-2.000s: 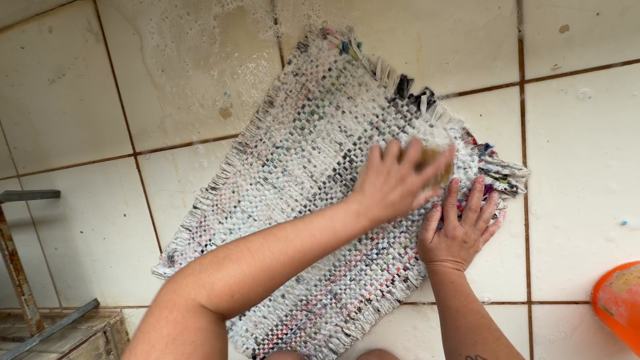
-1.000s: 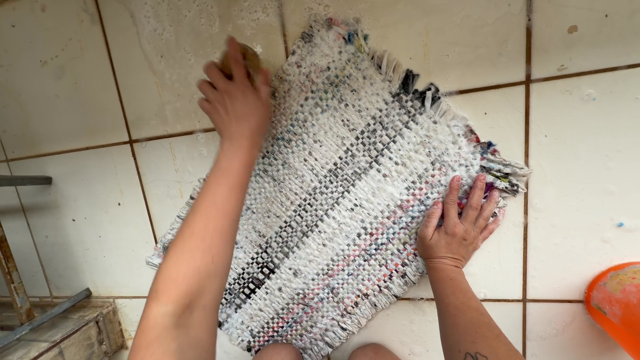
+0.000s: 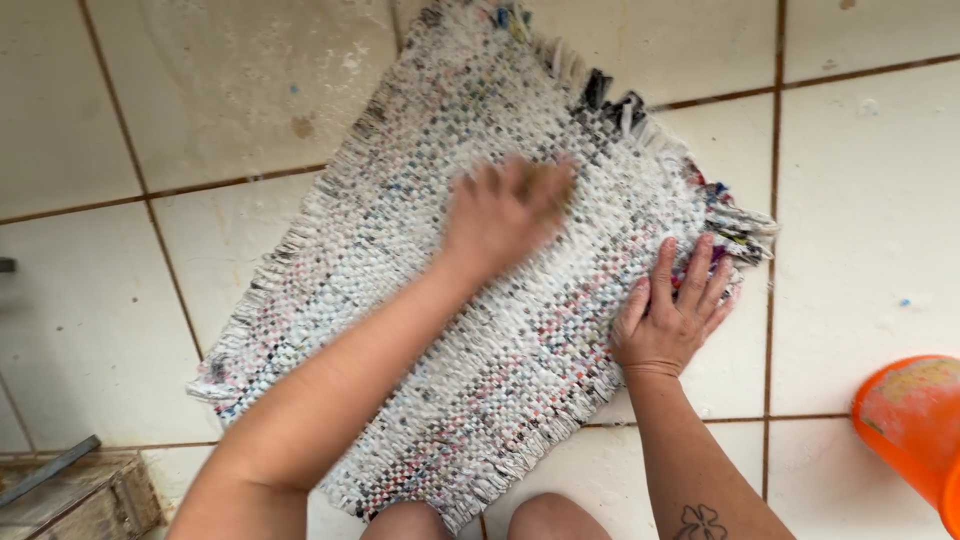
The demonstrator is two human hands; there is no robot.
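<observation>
A woven rag rug [image 3: 450, 322] with fringed edges and foamy suds lies aslant on the tiled floor. My left hand [image 3: 506, 214], blurred, is over the rug's middle, its fingers closed on a brownish scrubbing brush [image 3: 551, 187] that my fingers partly hide; whether it has bristles cannot be told. My right hand [image 3: 675, 307] lies flat with fingers spread on the rug's right corner, near the bunched colourful fringe, holding nothing.
An orange plastic bucket [image 3: 911, 435] lies at the lower right. A metal bar [image 3: 49, 469] rests by a tiled ledge [image 3: 90, 499] at the lower left. Wet suds [image 3: 330, 67] spread over the floor tiles above the rug. My knees are at the bottom edge.
My left hand with the brush was on the tiles left of the rug one second ago and is now back on the rug's middle. My right hand stays at the right corner.
</observation>
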